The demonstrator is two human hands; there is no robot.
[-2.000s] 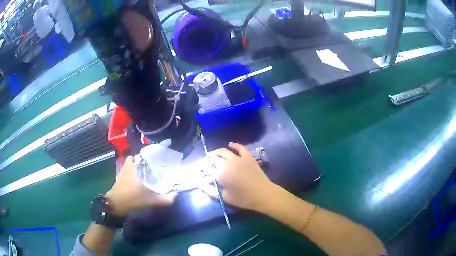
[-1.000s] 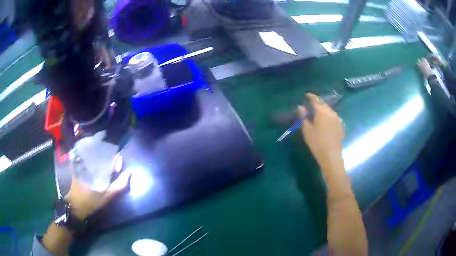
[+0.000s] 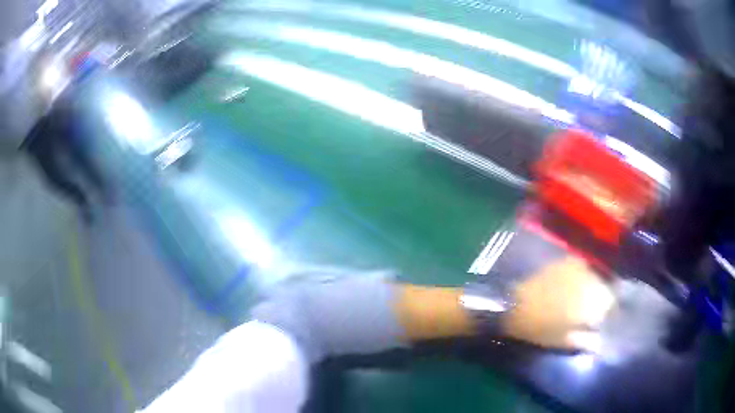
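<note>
The picture is strongly blurred. My left hand (image 3: pixel 560 306), with a black watch (image 3: pixel 486 304) on the wrist, is at the lower right over the edge of the dark mat (image 3: pixel 637 379). Its fingers reach the pale crumpled wipe (image 3: pixel 641 323) beneath the microscope. Whether they grip the wipe or anything else is too blurred to tell. The dark microscope body (image 3: pixel 705 161) is at the right edge, cut off. My right hand is out of the picture.
The red parts bin (image 3: pixel 596 189) is beyond my left hand. A dark block (image 3: pixel 483 125) stands behind it on the green bench. Blue tape (image 3: pixel 298 206) and a silvery strip-like item (image 3: pixel 176 149) are at left. A dark shape, possibly a person, is at far left.
The view has swung left, so the bin, mat and my left hand now show at the right. My right hand and its brush, the blue bin, the tweezers and the white oval object have left the picture.
</note>
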